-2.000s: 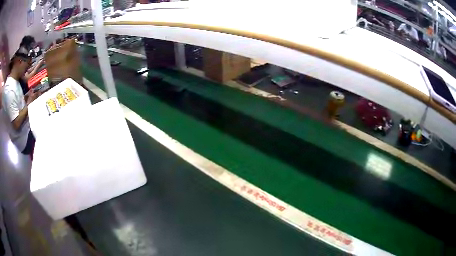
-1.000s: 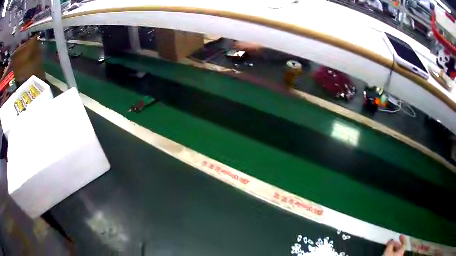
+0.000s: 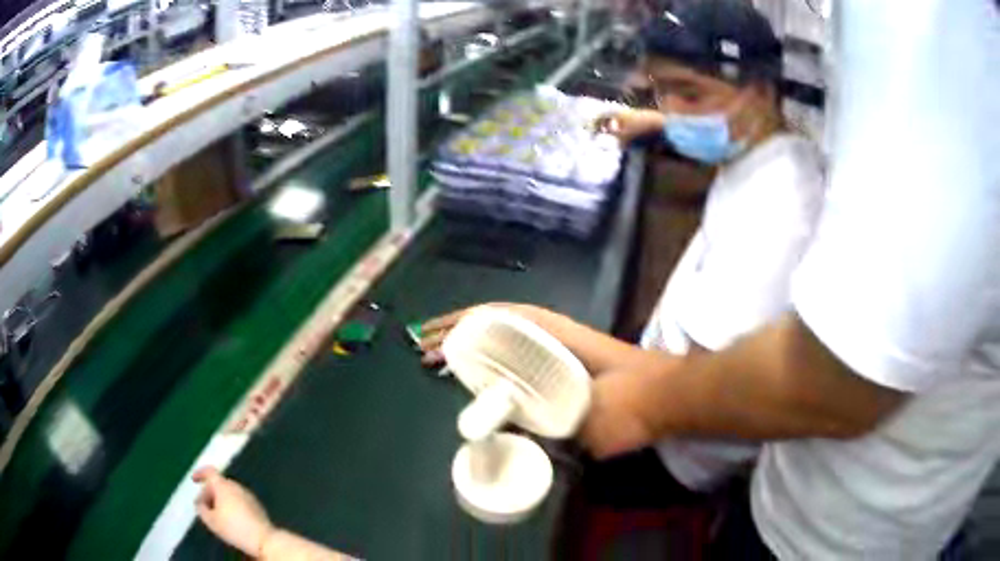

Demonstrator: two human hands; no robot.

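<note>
My right hand is small and slightly blurred at the lower left, by the pale belt edge rail. Its forearm comes from the bottom edge. The fingers are loosely bent and a little apart, and I see nothing in them. My left hand is out of the picture. A small green circuit board unit with a yellow bit lies on the dark green bench beside the rail. Another small green-edged unit is at the fingertips of a neighbour's hand.
A cream desk fan stands on the bench. A neighbour's bare arms reach in from the right behind it. Another masked person sits beyond, by stacked clear trays. A white post rises by the green conveyor belt. A blue-white bag lies on the shelf.
The view has swung far to the right, from the white box side to the fan and neighbours. My right hand, at the lower right a second ago, now shows at the lower left.
</note>
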